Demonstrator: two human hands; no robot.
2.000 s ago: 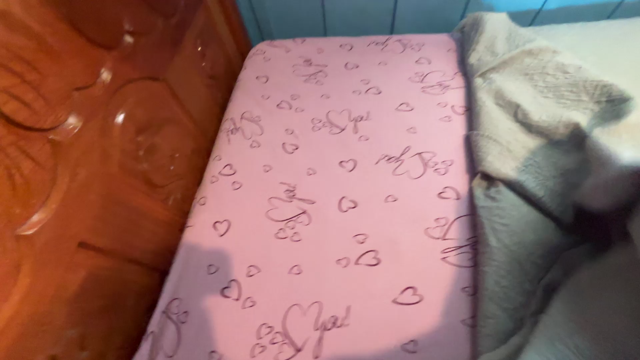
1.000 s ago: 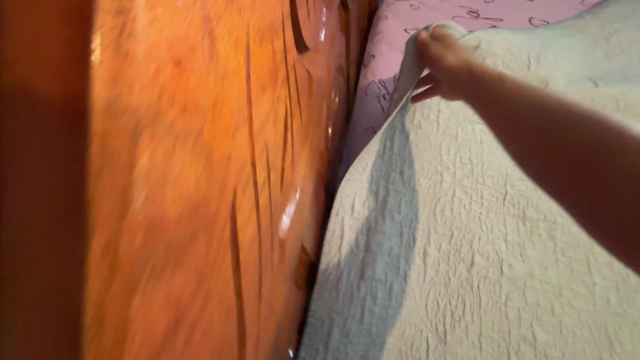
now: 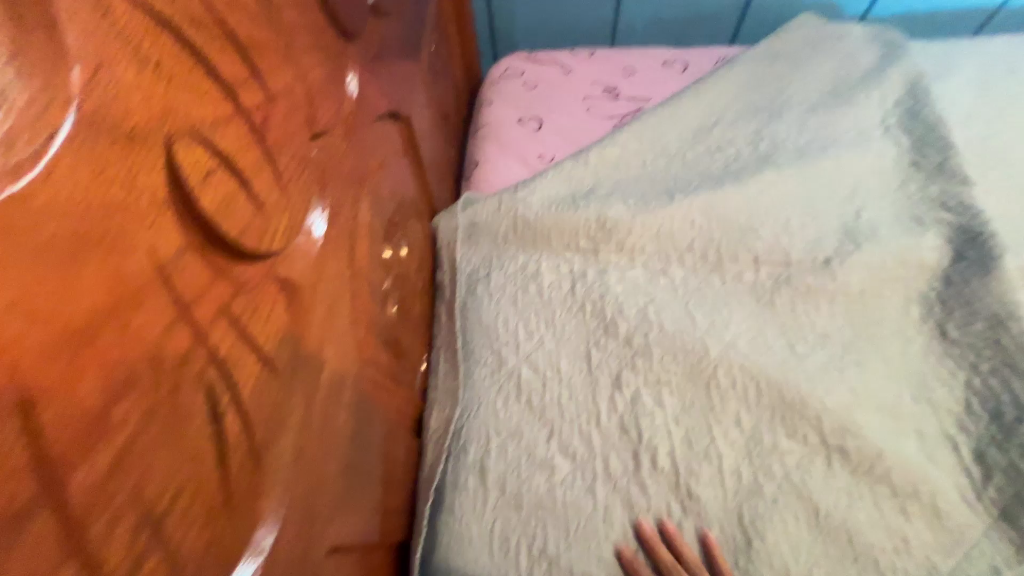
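A cream, textured bedspread [image 3: 640, 360] covers most of the mattress, its left edge running along the carved wooden headboard. Its upper part slants away to the right, exposing a corner of pink fitted sheet [image 3: 560, 104] printed with dark hearts. At the bottom edge, several slightly spread fingers of my right hand [image 3: 674, 550] are over the bedspread, holding nothing visible; the thumb and palm are out of frame. My left hand is out of view.
The glossy carved wooden headboard [image 3: 240, 320] rises along the left, close against the mattress. Blue wall boards [image 3: 552, 24] stand behind the far side of the bed.
The bedspread, bunched at the right two seconds ago, now reaches the headboard. My right hand has let go of the edge it gripped a second ago and is lower in view.
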